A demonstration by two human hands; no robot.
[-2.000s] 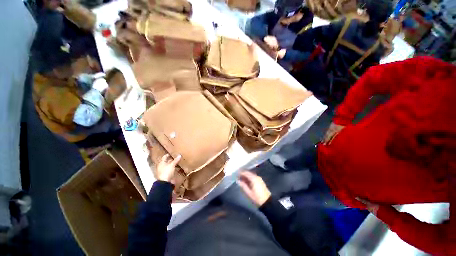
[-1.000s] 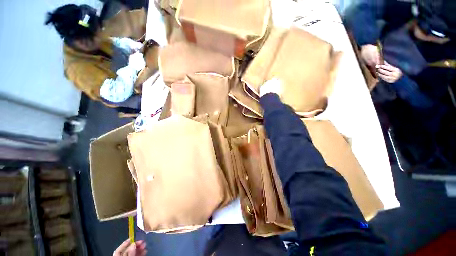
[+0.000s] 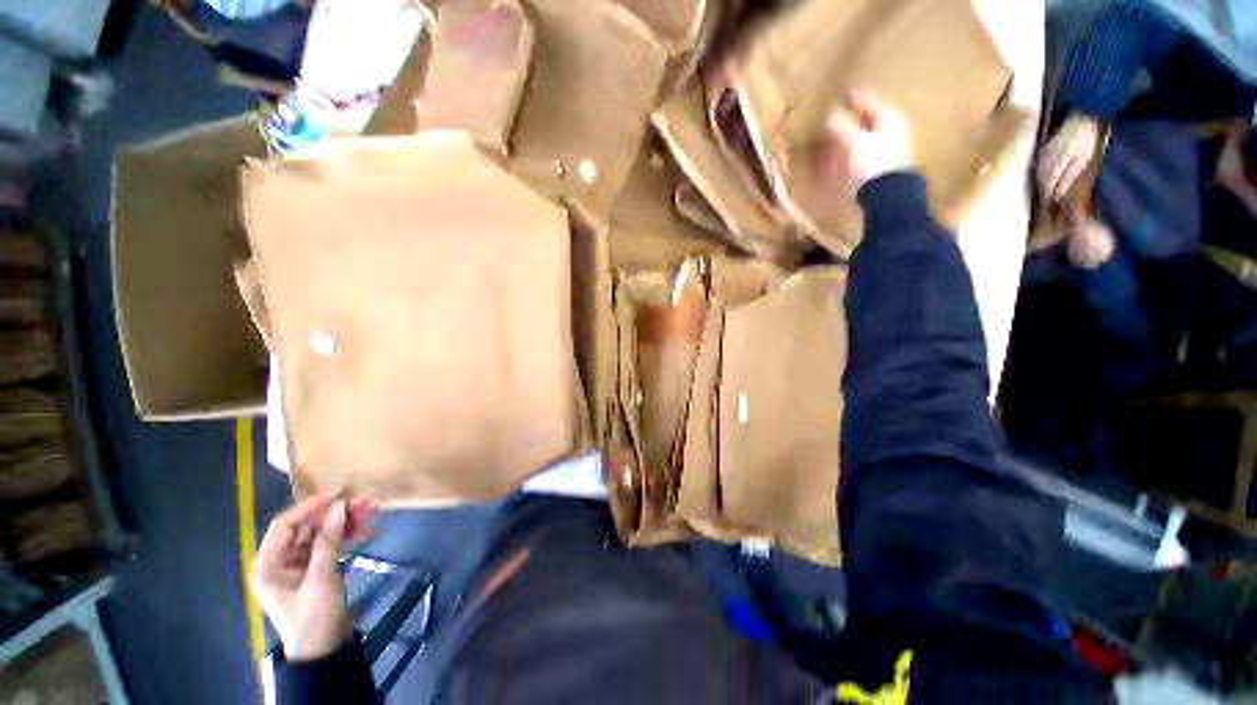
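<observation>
A tan-brown bag (image 3: 427, 317) lies flat at the near left, with a small pale metal spot on its face. My left hand (image 3: 303, 565) is just below its lower left corner, thumb and fingers close together near a small reddish spot; whether they hold anything is unclear. My right hand (image 3: 871, 135) is blurred and lies over a tan bag (image 3: 917, 69) at the upper right; its grip cannot be made out. Between them stands a bag (image 3: 670, 400) with its opening upward and a reddish-brown inside.
More brown bags (image 3: 586, 83) lie farther back on the white table (image 3: 1017, 207). An open cardboard box (image 3: 186, 276) stands at the left, beside a yellow floor line. Another person's hands (image 3: 1068, 172) are at the right. A blue-and-white item (image 3: 299, 121) lies behind the left bag.
The view has shifted since one second ago. My left hand has come up to near the left bag's lower corner. My right arm still reaches over the bags at the upper right.
</observation>
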